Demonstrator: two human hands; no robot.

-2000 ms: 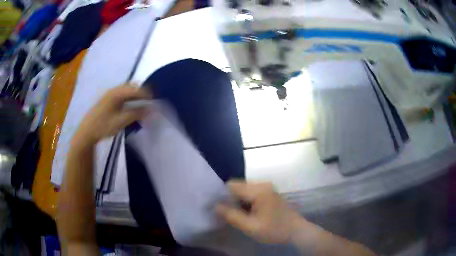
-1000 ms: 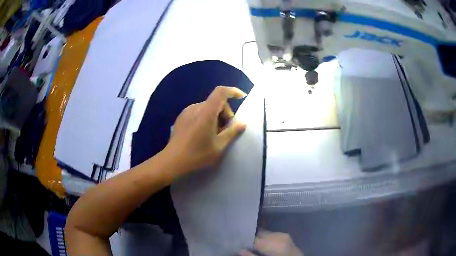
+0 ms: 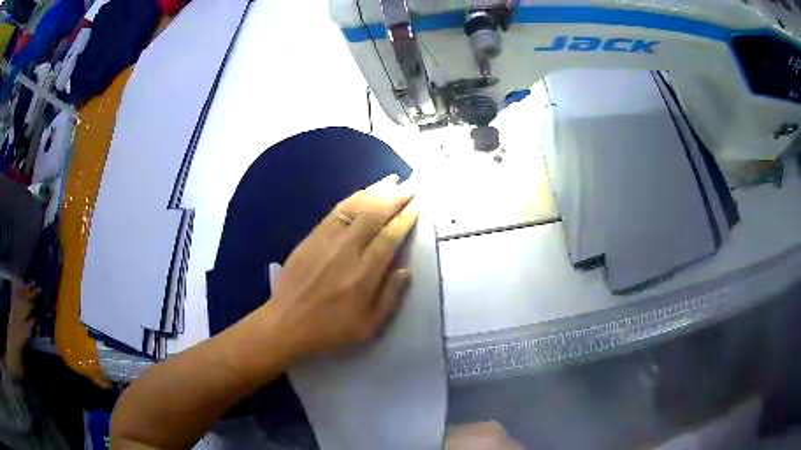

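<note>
A navy panel (image 3: 290, 185) with a curved top lies on the white table left of the needle area. A smaller pale grey-white piece (image 3: 378, 387) lies on it, its right edge running toward the table's front. My left hand (image 3: 347, 272) presses flat on the pale piece near its top, fingertips at the upper edge close to the presser foot (image 3: 430, 123). My right hand (image 3: 481, 436) is cut off by the bottom edge, beside the lower right edge of the pale piece; its fingers are mostly hidden.
The white JACK sewing machine (image 3: 597, 39) stands across the top right. A pale panel stack (image 3: 628, 176) lies under its arm. A long pale stack (image 3: 158, 149) lies at left beside orange plastic wrap (image 3: 83, 220). A measuring tape (image 3: 597, 334) runs along the front edge. Part of a person shows far left.
My left hand has gone from pinching the pale piece's top edge to lying flatter on it. My right hand remains low at the picture's bottom edge. The view has shifted.
</note>
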